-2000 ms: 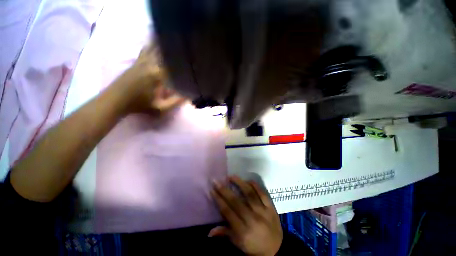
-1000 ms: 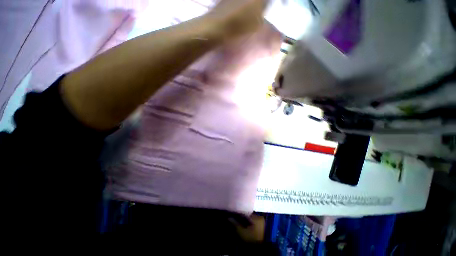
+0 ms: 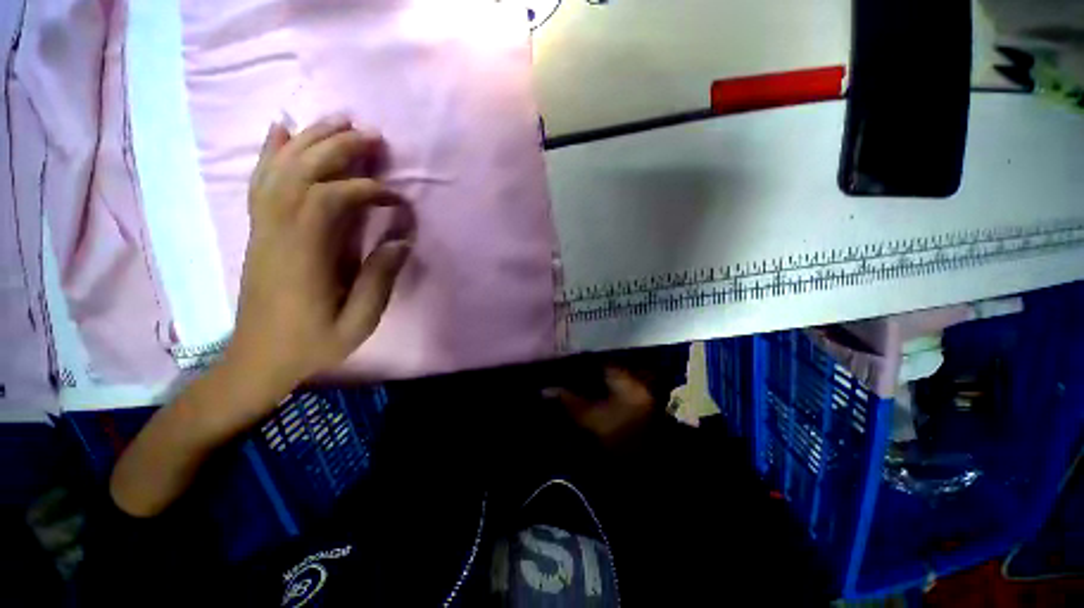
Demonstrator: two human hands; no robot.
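A pink fabric panel [image 3: 476, 238] lies on the white machine table, lightly creased, its front edge at the table's front edge. My left hand [image 3: 327, 226] is on the left part of the panel, palm down, with fingers bent and apart; it grips nothing that I can see. My right hand [image 3: 609, 404] is below the table's front edge, dark and partly hidden; I cannot tell its fingers. The needle area is at the top edge in bright glare, mostly out of the picture.
Stacked pink pieces [image 3: 101, 202] lie at the left. A red marker or tape piece [image 3: 779, 89] and a black smartphone [image 3: 907, 101] are at the upper right. A ruler scale [image 3: 773, 279] runs along the front edge. Blue crates [image 3: 874, 475] stand below, one holding pink pieces.
The view has tilted down, and the machine head has left it. My left hand has come back from near the machine head onto the panel. My right hand has left the panel and is below the table edge.
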